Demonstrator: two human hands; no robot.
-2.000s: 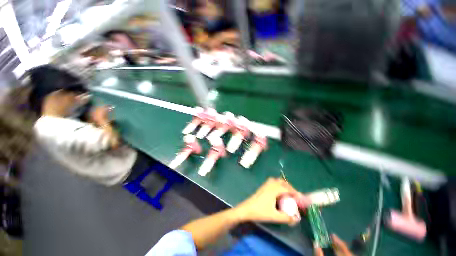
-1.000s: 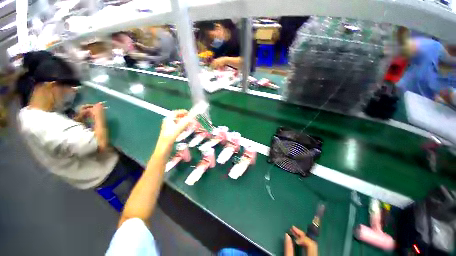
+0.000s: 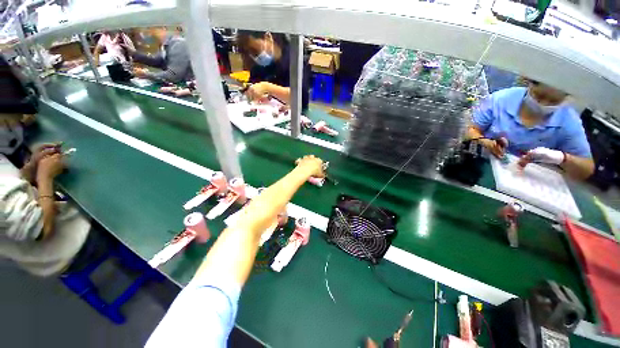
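My left hand [image 3: 311, 167] reaches far forward over the green belt, its fingers closed on a small pink-and-white handheld unit [image 3: 317, 181], mostly hidden under the hand. My right hand [image 3: 389, 342] is at the bottom edge, mostly cut off, around the soldering iron [image 3: 404, 327], whose tip points up. Several pink units with white handles lie on the green bench [image 3: 292, 306], one left of my forearm [image 3: 195, 227] and one right of it [image 3: 299, 238]. My forearm partly hides others.
A black fan [image 3: 362, 229] stands right of the units. At the lower right are a separate pink-and-white unit [image 3: 465, 319] and the black soldering station [image 3: 527, 326]. Another unit [image 3: 511, 217] lies on the belt. A grey post [image 3: 211, 95] rises near the cluster. People sit across and at left.
My left hand has moved from above the cluster forward and right over the belt. The view has shifted, so the bench things appear elsewhere. My right hand is now lower and more cut off.
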